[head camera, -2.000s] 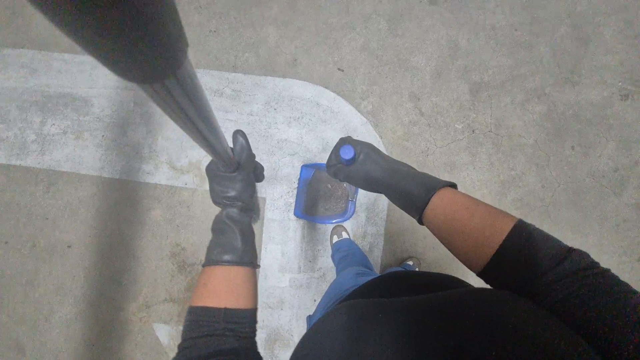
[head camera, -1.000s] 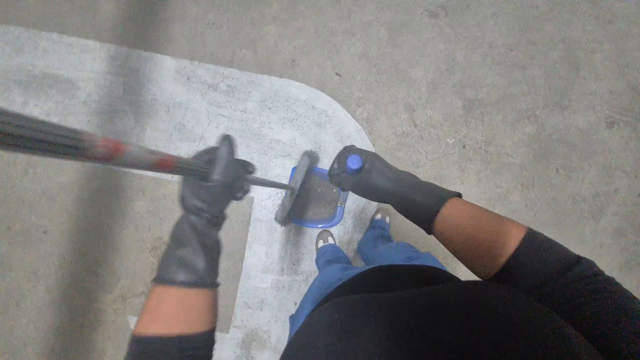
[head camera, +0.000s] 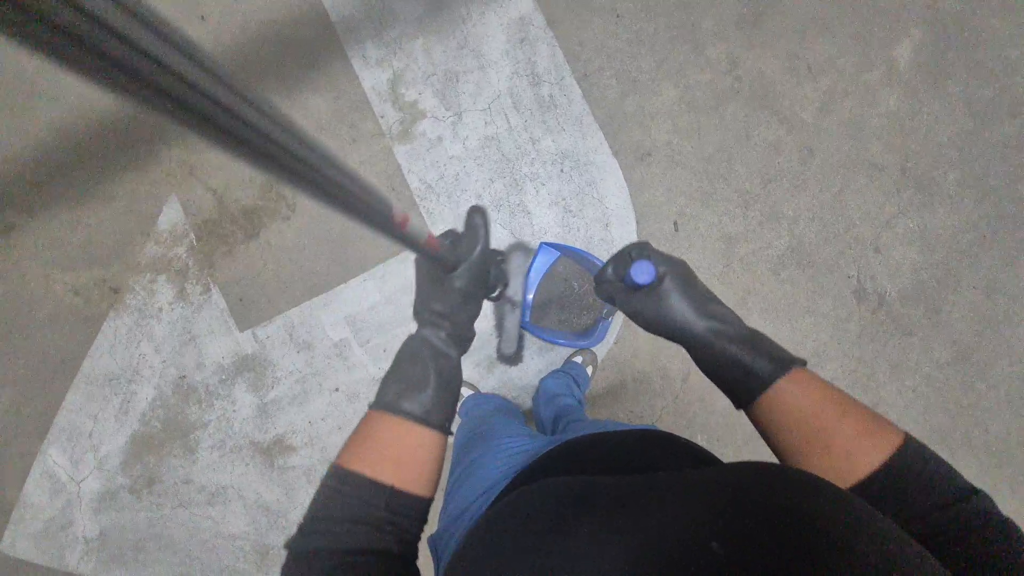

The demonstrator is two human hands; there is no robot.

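Note:
My left hand [head camera: 458,280], in a black glove, grips the long dark pole [head camera: 320,180] of a broom, which runs up to the top left corner and is blurred near the camera. The narrow grey broom head [head camera: 510,320] is just right of that hand, beside the left edge of a blue dustpan [head camera: 552,334]. Dust and fine debris lie in the pan. My right hand [head camera: 664,292], gloved too, is closed round the blue-tipped handle [head camera: 642,272] of the dustpan; most of the handle is hidden under the fist.
The floor is grey concrete [head camera: 800,160] with a worn white painted marking [head camera: 496,104], cracked and stained. My shoes [head camera: 582,360] stand close below the dustpan. A small dark bit [head camera: 675,226] lies on the concrete to the right.
The broom head was over the dustpan a second ago and is now beside its left edge. The pole's upper end has swung from the left side to the top left. The view has turned.

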